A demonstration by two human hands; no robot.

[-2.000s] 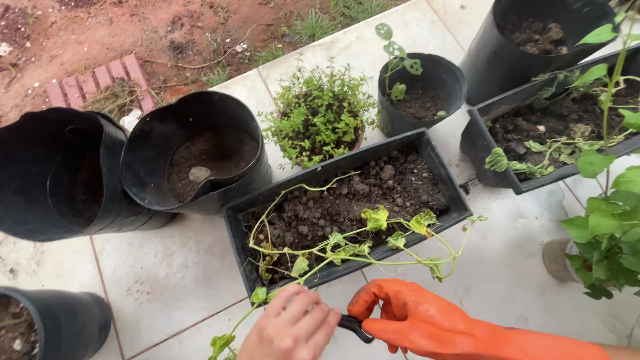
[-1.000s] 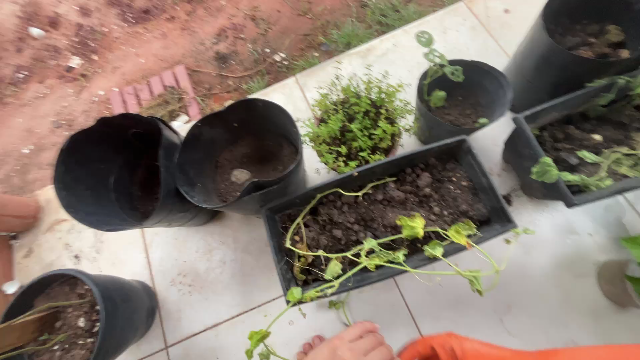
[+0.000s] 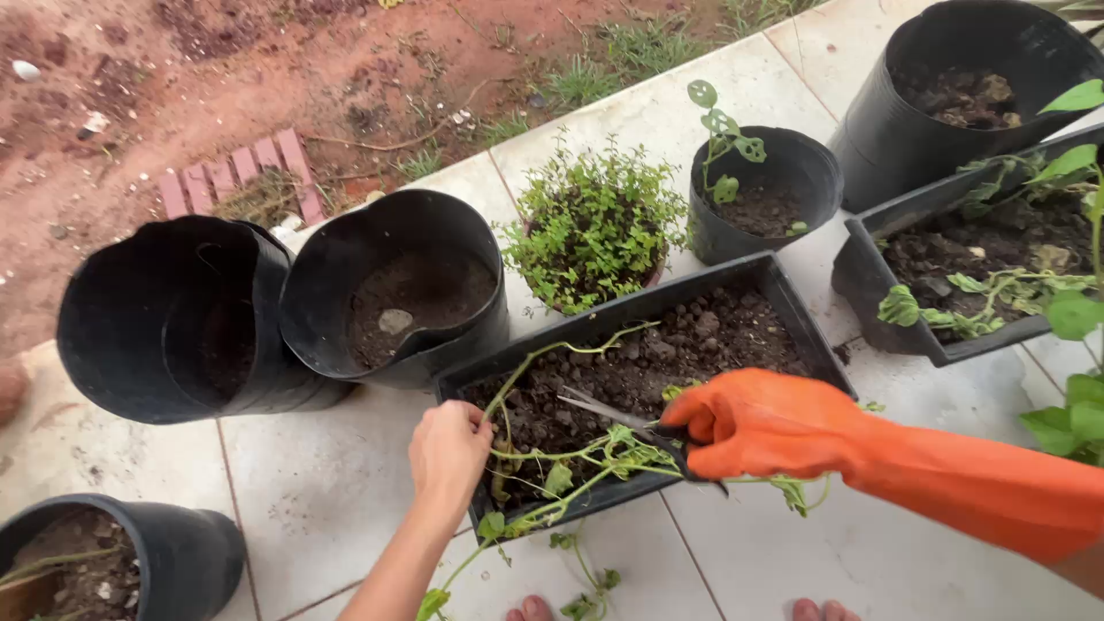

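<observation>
My bare left hand (image 3: 450,453) pinches a vine stem (image 3: 517,375) at the left end of a rectangular black planter (image 3: 815,323) filled with dark soil. My right hand (image 3: 750,423), in an orange rubber glove, holds a pair of scissors (image 3: 608,411) by their dark handles, the blades over the soil and pointing left toward my left hand. Trailing stems with green and yellowed leaves (image 3: 558,479) run along the planter's near side, pass below the scissors and hang over the edge. The fingertips of my left hand are partly hidden behind the stem.
Behind the planter stand a bushy potted plant (image 3: 595,224), a small black pot (image 3: 763,194) and a larger one (image 3: 966,95). Two wide black pots (image 3: 397,285) stand left, another (image 3: 185,552) lower left. A second planter (image 3: 914,319) is at right. A cut-looking sprig (image 3: 591,586) lies near bare toes.
My left hand has moved up from below the planter to the stem at its left end. The gloved hand has come over the planter, with the scissors now in plain view.
</observation>
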